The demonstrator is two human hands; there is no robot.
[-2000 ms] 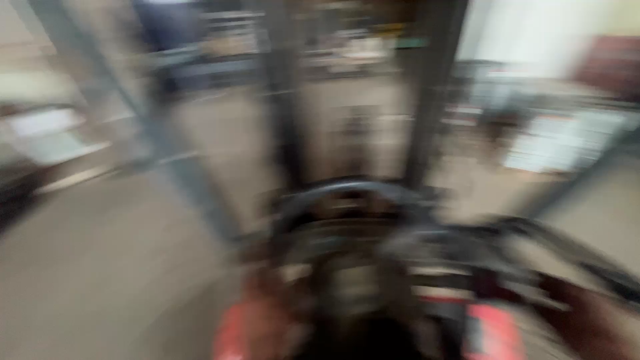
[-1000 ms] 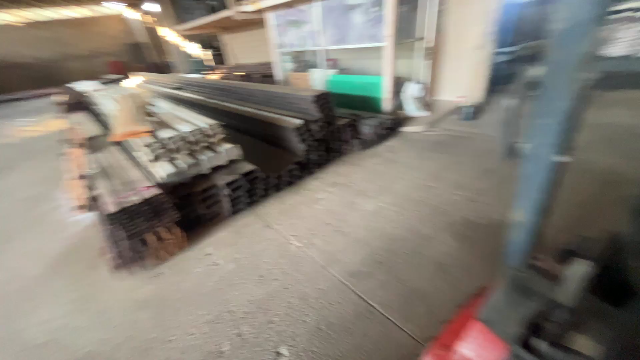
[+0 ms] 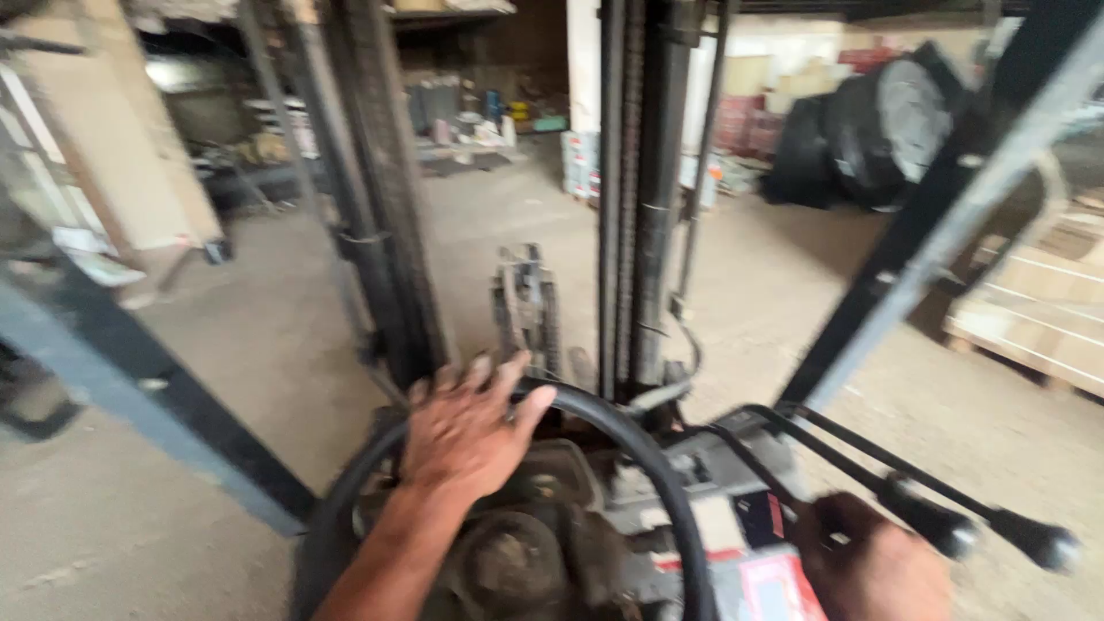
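Observation:
My left hand (image 3: 470, 427) lies palm down on the top left of a forklift's black steering wheel (image 3: 642, 440), its fingers spread over the rim. My right hand (image 3: 867, 552) is closed around the end of a control lever (image 3: 746, 453) at the lower right; its knob is hidden in the hand. Two more levers with black knobs (image 3: 949, 530) stand just right of that hand. Beyond the wheel rise the dark uprights of the forklift mast (image 3: 379, 198), with chains and hoses.
Slanted frame posts (image 3: 940, 198) flank the mast. Strapped boxes on a pallet (image 3: 1035, 319) stand at the right, near large black rolls (image 3: 862, 129). A pale pillar (image 3: 147, 129) is at the left. Stacked goods (image 3: 582, 164) and shelving stand farther back on the concrete floor (image 3: 492, 207).
The view has swung from stacked metal lengths on the floor at the left back to the mast and wheel. Both hands now show clearly at the controls.

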